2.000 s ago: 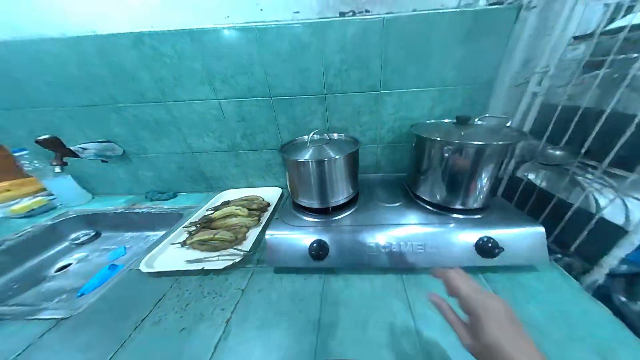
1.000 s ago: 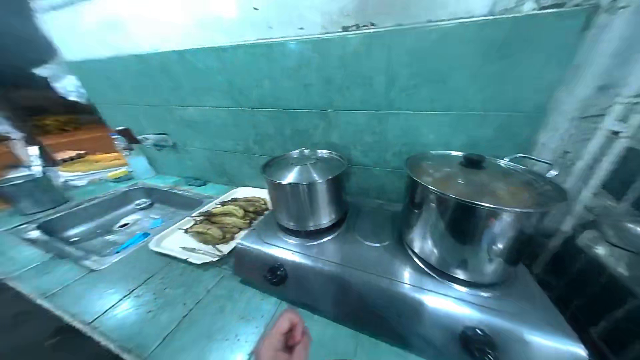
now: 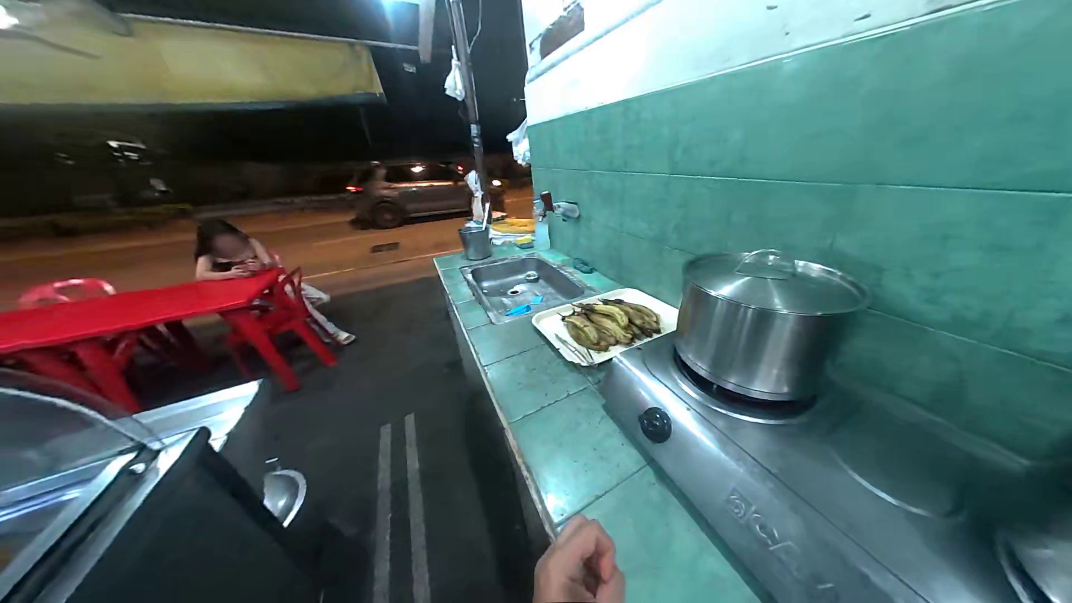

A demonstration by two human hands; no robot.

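Note:
My left hand point(image 3: 579, 559) is at the bottom centre, over the edge of the green tiled counter point(image 3: 548, 423), with its fingers curled and nothing visible in them. My right hand is out of view. To the upper right, a lidded steel pot point(image 3: 766, 327) stands on the near-sink burner of a stainless steel gas stove point(image 3: 754, 494). Beside the stove, a cream tray point(image 3: 662, 306) holds several soft, browned vegetables point(image 3: 607, 324), which look like cooked eggplants, and a metal utensil, perhaps a fork point(image 3: 575, 348). A second vessel point(image 3: 1043, 544) shows only in part at the lower right.
Past the tray is a steel sink point(image 3: 481, 293) with a blue utensil point(image 3: 519, 310) and a wall faucet point(image 3: 565, 209). A metal container point(image 3: 476, 243) stands at the counter's far end. On the left are a metal-framed cart point(image 3: 201, 410), a red table point(image 3: 142, 310) and a seated person point(image 3: 234, 255).
The view has swung far to the left, bringing in the street side. My right hand, spread before the stove two seconds ago, has gone out of view; my left hand shows at the bottom.

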